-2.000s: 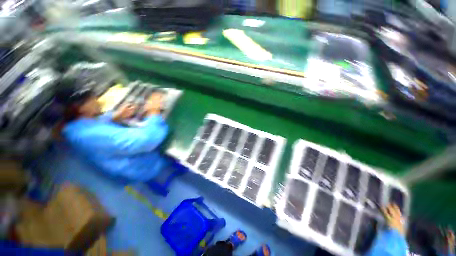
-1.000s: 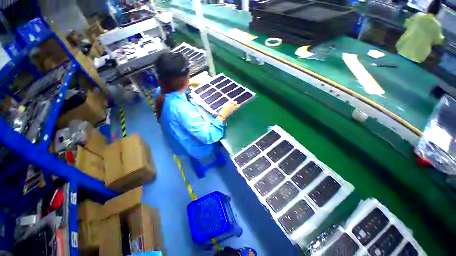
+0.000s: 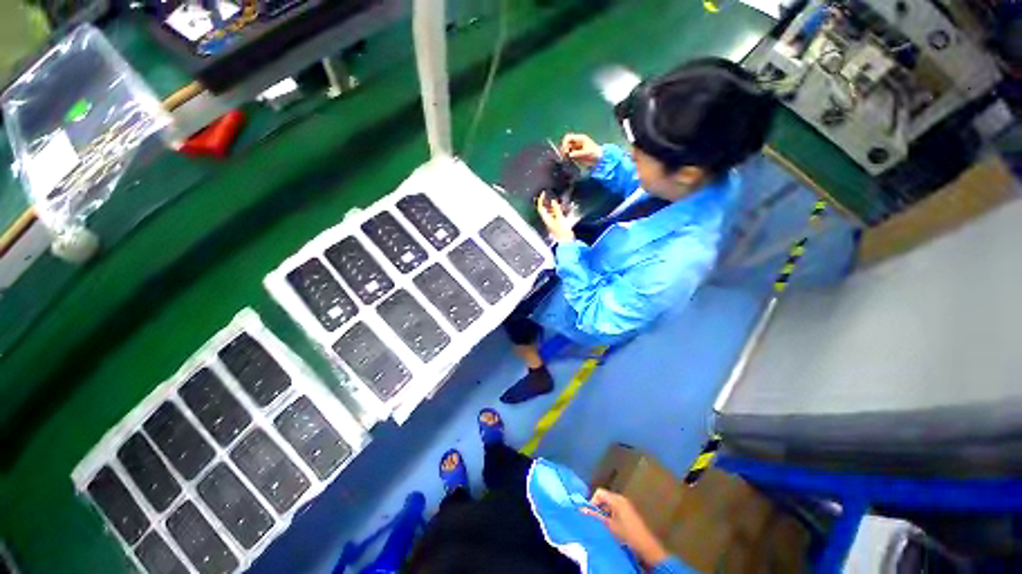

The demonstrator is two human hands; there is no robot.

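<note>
Two white blister trays lie on the green bench. The nearer-left tray holds dark flat rectangular housings in two rows and is cut slightly by the bottom edge. The other tray holds similar housings, several with small pale squares; its far right corner pocket is empty. More white sheets show under its front edge. My right hand is at the bottom, away from the trays, its fingers closed on the light blue smock over my lap. My left hand is not in view.
A seated worker in a blue smock handles a small dark item beyond the trays. A white post, clear bag and red packet are at the back. A carton and grey-covered rack stand right.
The view has swung to the right, away from the blue stool and cartons. A different seated worker now shows. My right hand has come into view at the smock.
</note>
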